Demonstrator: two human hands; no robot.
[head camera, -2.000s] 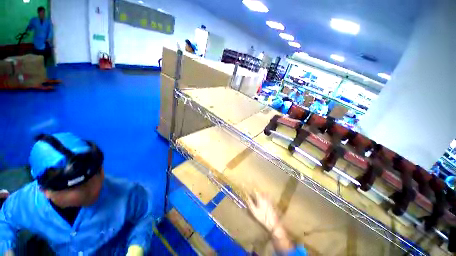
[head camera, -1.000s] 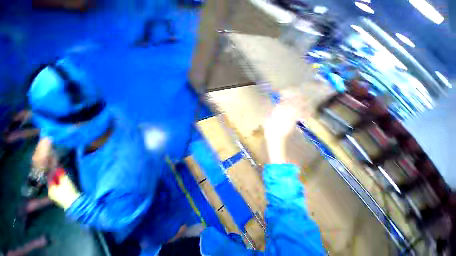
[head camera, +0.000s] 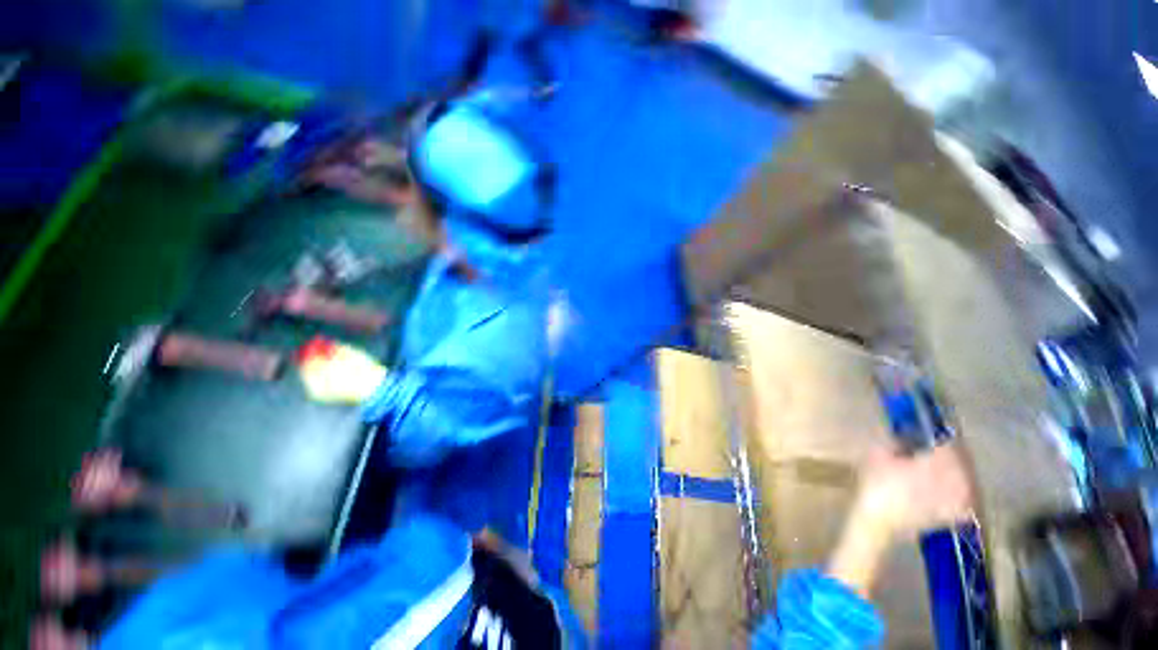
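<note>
The view is strongly blurred. My right hand (head camera: 917, 493) is at the wire rack, over a tan cardboard-lined shelf (head camera: 813, 394) and beside an upright-looking tan sheet or shelf edge (head camera: 946, 318). Blur hides its fingers, so I cannot tell whether it grips anything. My left hand is not in view; only a blue sleeve shows at the bottom left. Reddish-brown handheld units (head camera: 219, 356) lie spread on the green-topped bench (head camera: 273, 438) at the left.
A worker in a blue cap and coat (head camera: 470, 318) stands between bench and rack, a pale yellow glove (head camera: 343, 371) over the bench. A large brown carton (head camera: 813, 254) stands behind the rack. Lower shelves carry cardboard sheets (head camera: 698, 419). Dark units blur at the lower right.
The view has swung left and down, bringing in the bench and its units. My right hand now shows farther right and lower, still at the rack. The other worker appears nearer the middle.
</note>
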